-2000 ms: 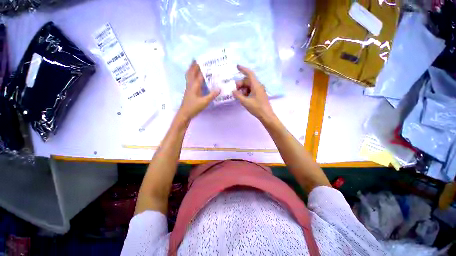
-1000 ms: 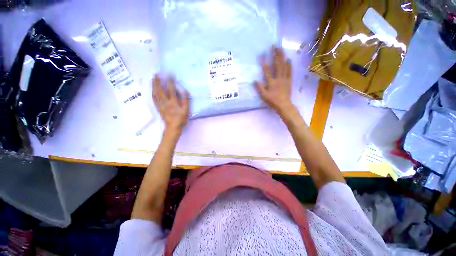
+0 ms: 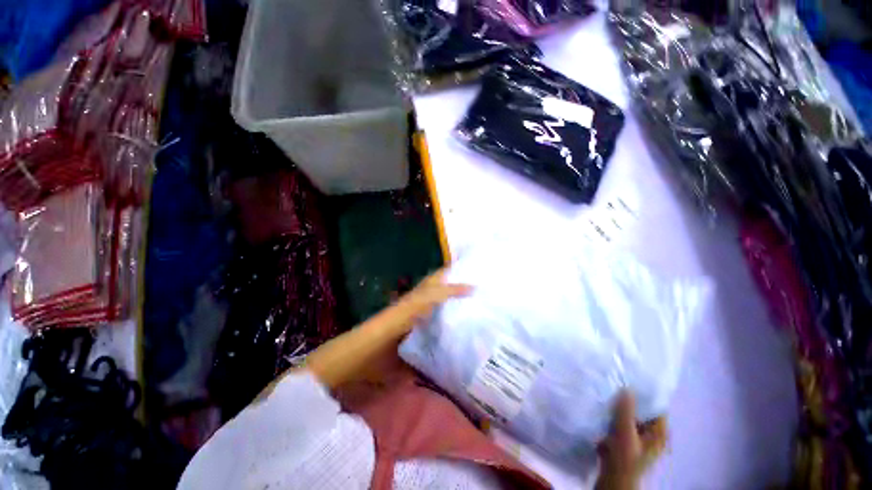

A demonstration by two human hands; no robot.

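Observation:
A pale blue-white mailing bag (image 3: 583, 335) lies tilted across the right-centre of the view, blurred and bulging. A white label (image 3: 508, 379) with black print is on its near left part. My left hand (image 3: 442, 290) is at the bag's left edge with its fingers gripping there. My right hand (image 3: 634, 442) holds the bag's near right part, thumb and fingers showing on it; the rest is cut off by the bottom edge. A strip of printed labels (image 3: 612, 220) shows on the table just beyond the bag, partly covered.
A black bagged garment (image 3: 545, 124) lies on the white table (image 3: 746, 383) beyond the mailing bag. A grey plastic bin (image 3: 368, 148) stands at the table's left edge. Piles of bagged garments (image 3: 765, 134) line the right. Red-edged bagged goods (image 3: 62, 244) are at the far left.
The view has swung left, bringing the bin and red-edged goods into sight. My hands, earlier spread flat at the mailing bag's sides, now hold it, and the bag has turned.

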